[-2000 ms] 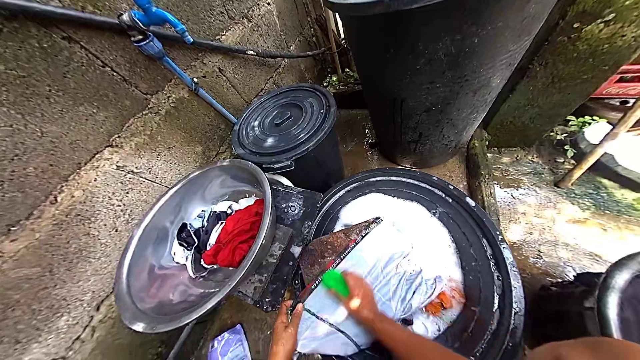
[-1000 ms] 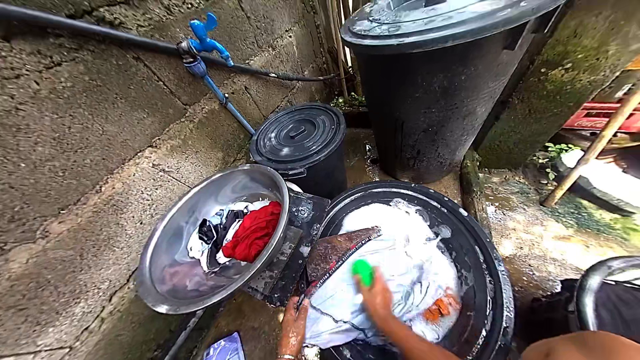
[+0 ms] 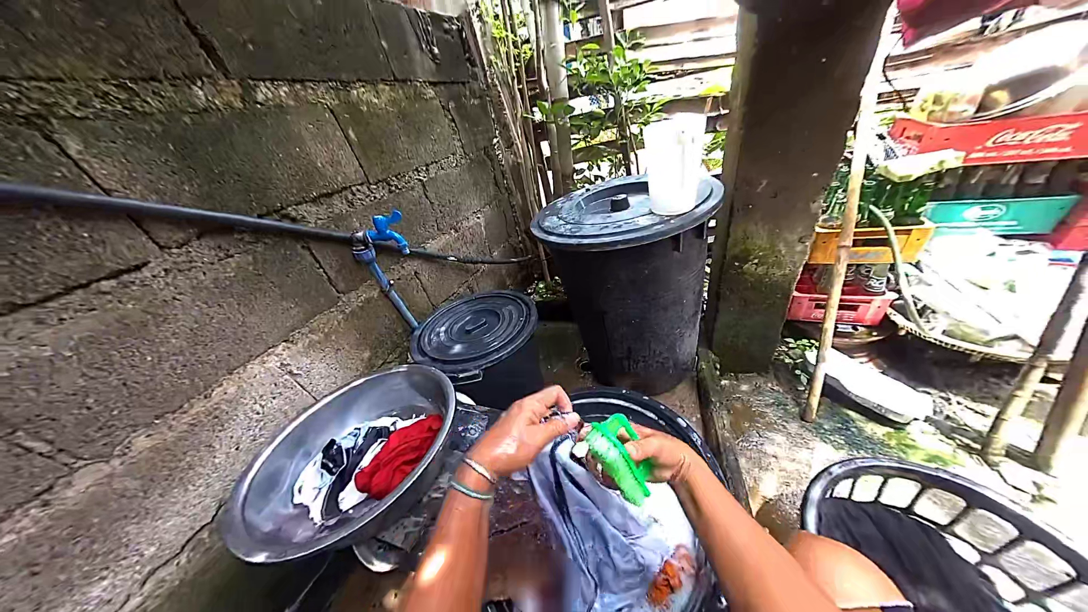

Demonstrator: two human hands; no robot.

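My left hand (image 3: 529, 432), with two bands at its wrist, pinches the upper edge of a wet grey garment (image 3: 595, 527) raised over a black tub (image 3: 633, 404). My right hand (image 3: 650, 455) grips a green plastic scrub brush (image 3: 619, 459) close to the cloth's upper edge, just right of my left hand. The garment hangs down into white suds, with an orange item (image 3: 671, 578) beside it. A dark wooden board (image 3: 518, 531) shows below my left forearm. To the left, a metal basin (image 3: 255, 484) holds red cloth (image 3: 399, 455) and black and white clothes.
A lidded black bucket (image 3: 476, 336) and a tall lidded barrel (image 3: 637, 297) bearing a white container (image 3: 674, 161) stand ahead. A blue tap (image 3: 387, 231) is on the block wall at left. At right are a black basket (image 3: 816, 501) with dark cloth, a wooden pole (image 3: 841, 255) and crates.
Both hands have come up from the suds, lifting the garment's edge, and the brush has risen with my right hand. The view has tilted up strongly.
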